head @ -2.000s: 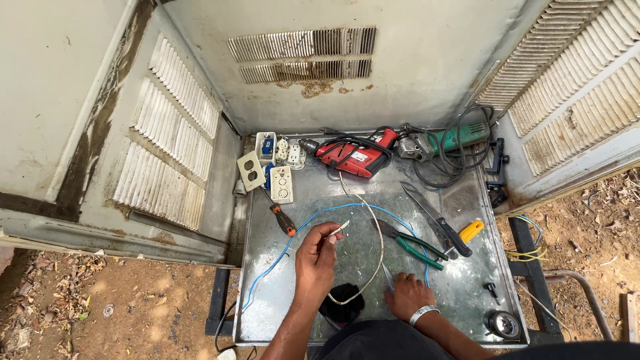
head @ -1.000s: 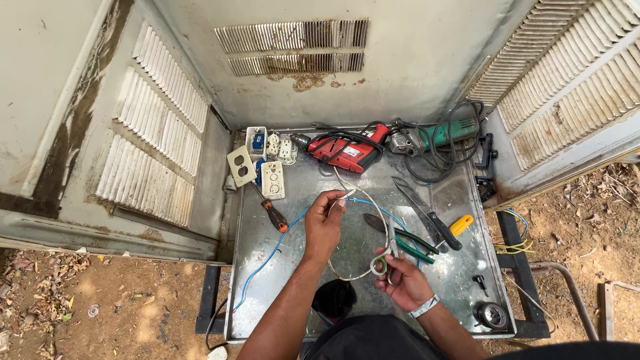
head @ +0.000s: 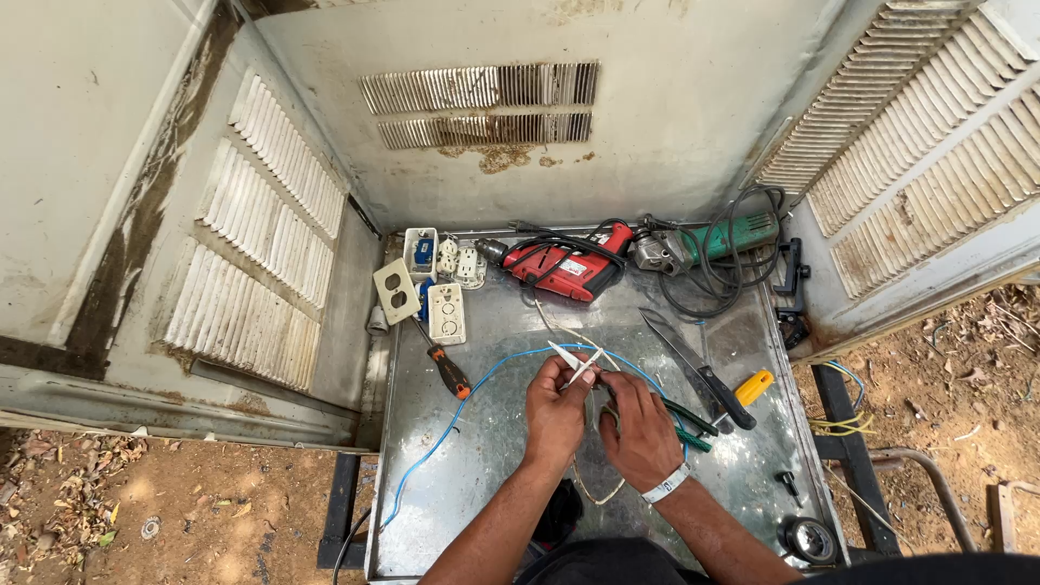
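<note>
Over the middle of a metal tray [head: 487,504], my left hand [head: 558,406] pinches the white cable [head: 578,363], whose pale ends cross above the fingertips. My right hand [head: 642,422], with a band at the wrist, is close beside it, its fingers curled on the same cable. One loop of the cable hangs below the hands and another part runs up toward the red drill. A blue wire [head: 455,422] arcs across the tray behind the hands. Green-handled pliers [head: 691,431] lie partly hidden by my right hand.
A red power drill [head: 569,264] and green angle grinder [head: 731,236] lie at the back. Outlet boxes [head: 446,313], an outlet cover plate [head: 396,292] and a screwdriver [head: 448,372] are left. A knife [head: 699,370], yellow-handled tool [head: 753,388] and tape roll [head: 811,540] lie right. Louvred metal panels surround the tray.
My right hand has come up from the tray surface to the cable, and is now close against my left hand. The cable ends now cross above my left fingers.
</note>
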